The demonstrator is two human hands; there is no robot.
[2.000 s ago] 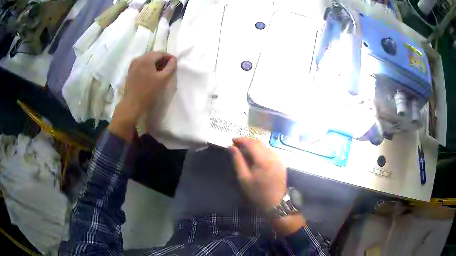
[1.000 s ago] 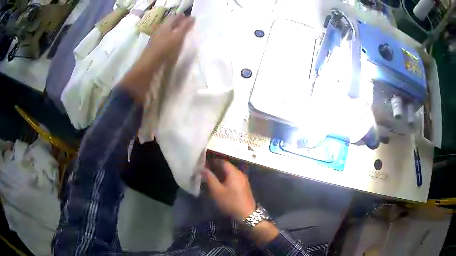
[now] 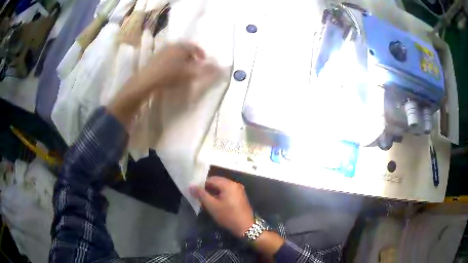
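Observation:
A large white fabric panel [image 3: 179, 128] lies at the left of the machine table and hangs over its front edge, its lower end narrowing to a corner. My right hand [image 3: 226, 203] pinches the panel near this lower corner, just below the table edge. My left hand [image 3: 179, 61] is over the upper part of the panel; it is blurred, and whether its fingers grip cloth cannot be told. The sewing machine [image 3: 400, 56], blue and white, stands to the right under lamp glare that hides the needle area.
Tied white bundles [image 3: 87, 87] with tan bands lie at the left. Dark blue thread snips [image 3: 434, 164] lie at the right of the table. A blue plate [image 3: 346, 159] is at the machine's front. Crumpled white cloth [image 3: 25, 205] and a yellow frame [image 3: 33, 146] are at lower left.
The panel has shifted from lying flat to hanging over the edge. My right hand moved left and down to its corner. My left hand went up, then came back down over the panel.

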